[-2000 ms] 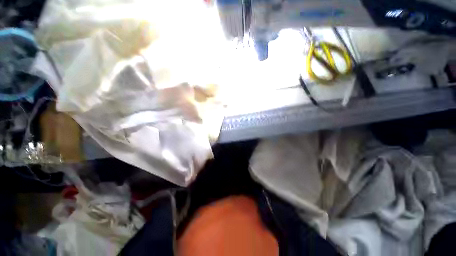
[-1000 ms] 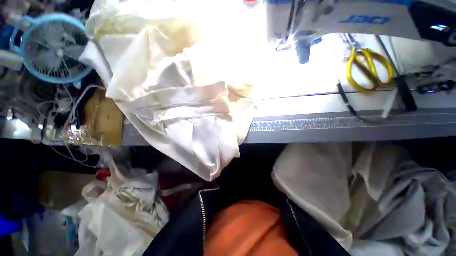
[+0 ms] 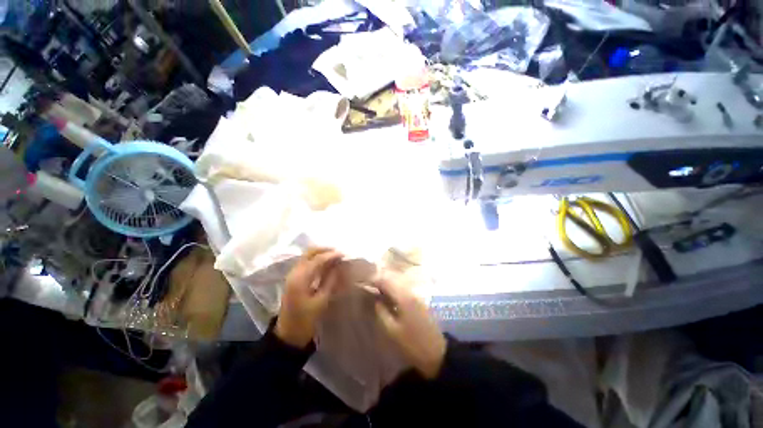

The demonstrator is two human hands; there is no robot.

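An off-white garment piece (image 3: 259, 230) lies in loose folds on the table left of the sewing machine (image 3: 569, 171) and hangs over the front edge. My left hand (image 3: 307, 292) and my right hand (image 3: 407, 319) are bare and hold the cloth between fingers and thumb near the table's front edge, a short gap apart. Both are left of the needle area (image 3: 489, 213), which is washed out by bright light. The fingertips and the cloth edge between them are partly blurred.
Yellow-handled scissors (image 3: 592, 226) lie under the machine arm, with a dark tool (image 3: 703, 237) to their right. A red-labelled bottle (image 3: 416, 110) stands behind. A blue fan (image 3: 144, 189) is at left. Grey-beige cloth (image 3: 661, 384) lies below the table at right.
Both hands and dark sleeves have come into view and hold the garment's near part. The view has tilted up, showing the bottle and the machine's top.
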